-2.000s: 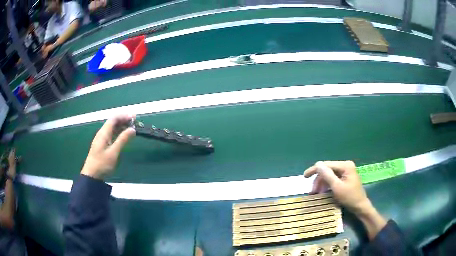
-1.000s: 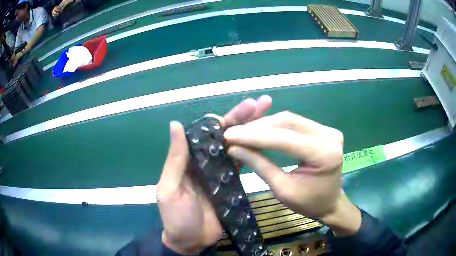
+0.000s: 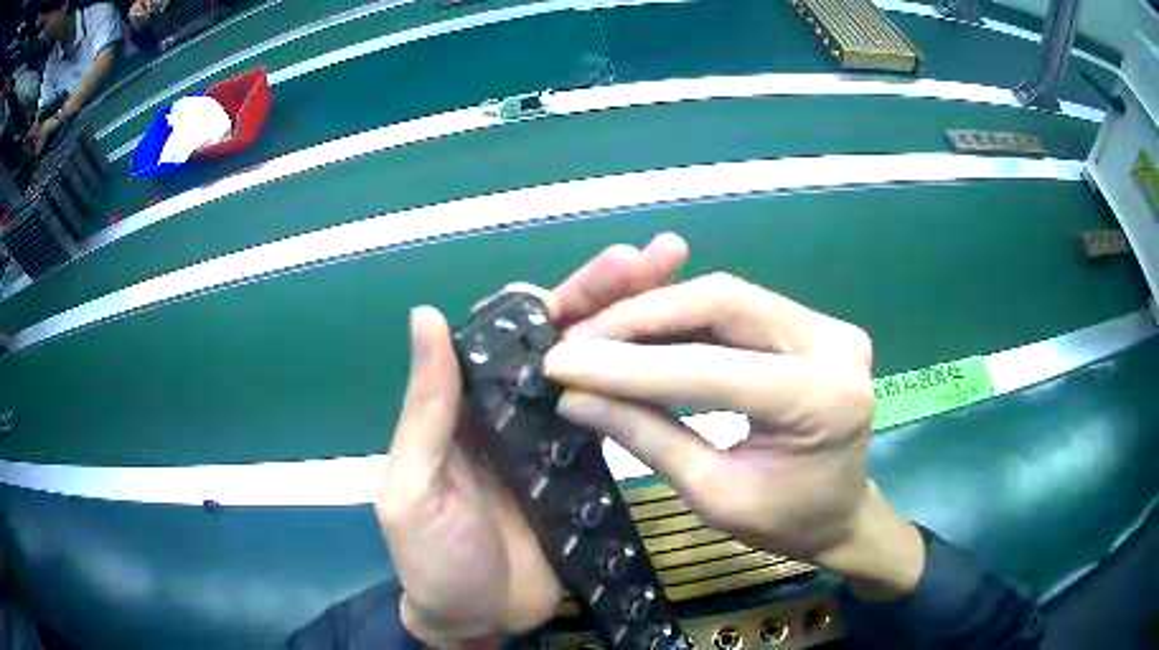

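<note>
A dark grey fixture bar (image 3: 568, 489) with a row of small round shiny parts lies tilted in my left hand (image 3: 464, 521), its far end pointing up and away. My left fingers wrap behind it and the thumb lies along its left side. My right hand (image 3: 763, 413) has thumb and forefinger at the upper round part (image 3: 528, 377) on the bar's right edge; the fingertips hide some of that spot. Gold stacked jig plates (image 3: 712, 546) lie below my hands. A gold cover plate with dark-ringed holes (image 3: 773, 629) is cut off by the bottom edge.
A green label (image 3: 934, 391) is on the near white rail. Red and blue bins (image 3: 242, 114) hold white cloth. A far stack of jig plates (image 3: 858, 32), a small holed plate (image 3: 995, 141), a brown piece (image 3: 1103, 243) and a machine housing (image 3: 1131, 165) are at the right. A person (image 3: 79, 70) is far left.
My left hand has brought the bar in from the left, and my right hand has left the stacked plates to touch it. Over the last second both hands barely moved. A holed plate has appeared far right.
</note>
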